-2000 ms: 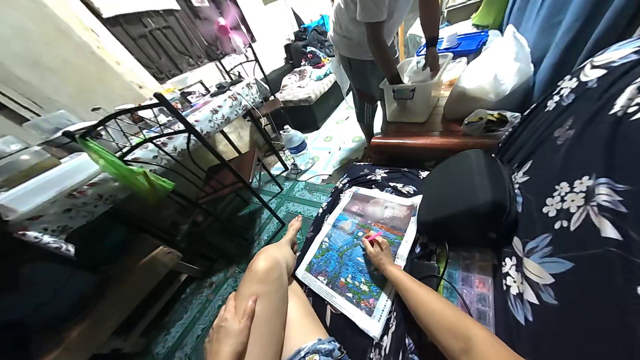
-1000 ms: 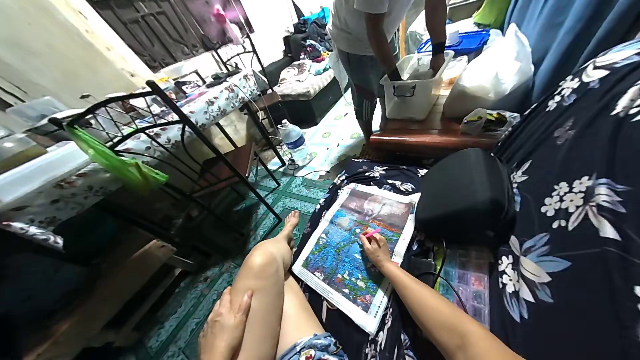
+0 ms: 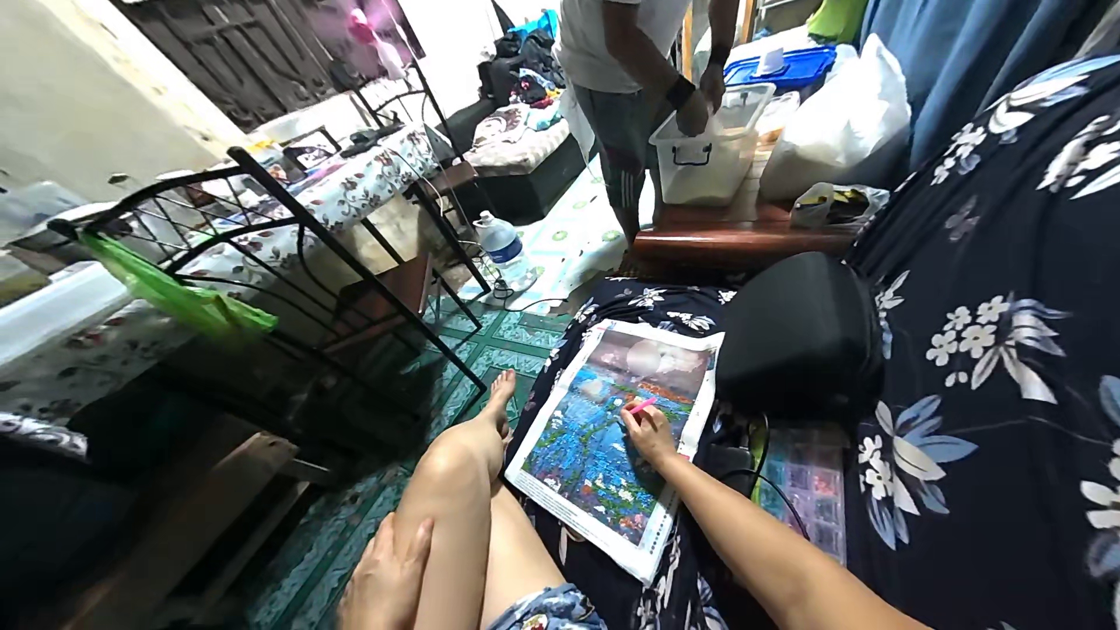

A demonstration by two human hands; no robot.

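A diamond painting canvas [image 3: 604, 429] with a white border lies on the dark floral cover beside my legs. My right hand [image 3: 650, 433] rests on its right half, fingers closed around a pink pen-like tool [image 3: 643, 406]. The tool's tip is too small to make out. My left hand [image 3: 385, 573] lies against the side of my raised knee and holds no object that shows. Right of the canvas, partly behind my right forearm, is a clear compartment box [image 3: 809, 490] with small coloured contents.
A black rounded case [image 3: 796, 337] stands beside the canvas, with a dark cable [image 3: 783, 494] below it. Ahead, a person [image 3: 626, 52] reaches into a clear plastic bin [image 3: 704, 166] on a wooden bench [image 3: 700, 249]. A metal-framed chair [image 3: 385, 306] stands left.
The other person's arms have shifted at the bin. My right hand stays on the canvas with the pink tool, and my left hand stays at my knee.
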